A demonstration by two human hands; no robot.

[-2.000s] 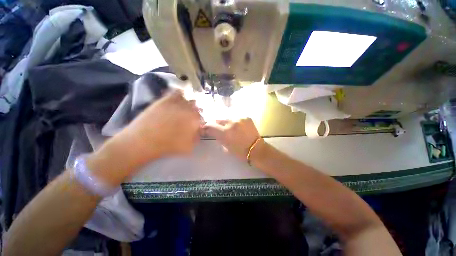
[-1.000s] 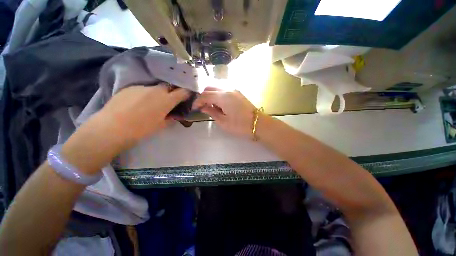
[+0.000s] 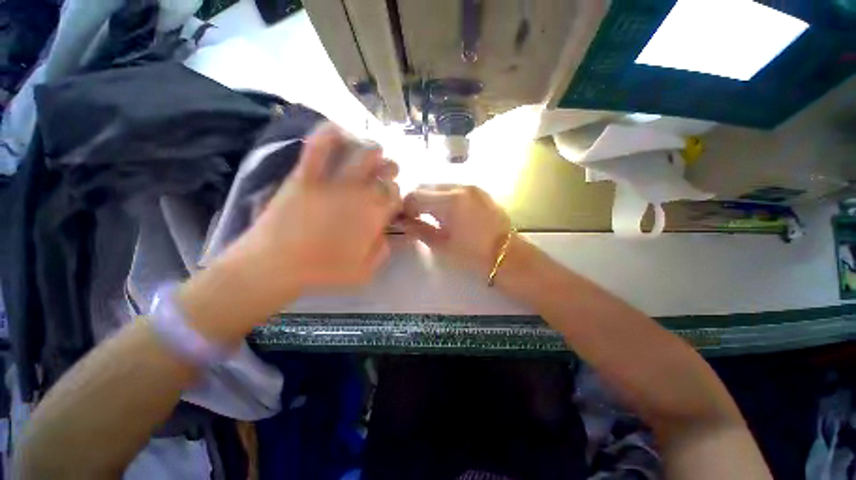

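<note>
A garment with dark charcoal (image 3: 150, 122) and light-grey parts (image 3: 249, 192) lies at the left and runs up to my left hand. My left hand (image 3: 328, 220), blurred, has its fingers bent over the garment's end, left of the needle area; what its fingertips hold is hidden. My right hand (image 3: 455, 220) is in front of the presser foot area (image 3: 455, 145), thumb and fingertips together beside my left fingers. A small dark bit shows between the two hands. Bright light washes out the cloth under the machine head.
The machine head (image 3: 450, 47) stands over the work, with a green control panel (image 3: 610, 84) at the upper right. A white strip (image 3: 638, 197) hangs in a loop by the arm. The green ruler-marked edge (image 3: 422, 333) runs along the front. A parts tray (image 3: 847, 258) is at the far right.
Since a second ago, my left hand has lifted and turned, covering the dark piece seen at its fingertips. My right hand stays close beside it. The whole view has shifted slightly.
</note>
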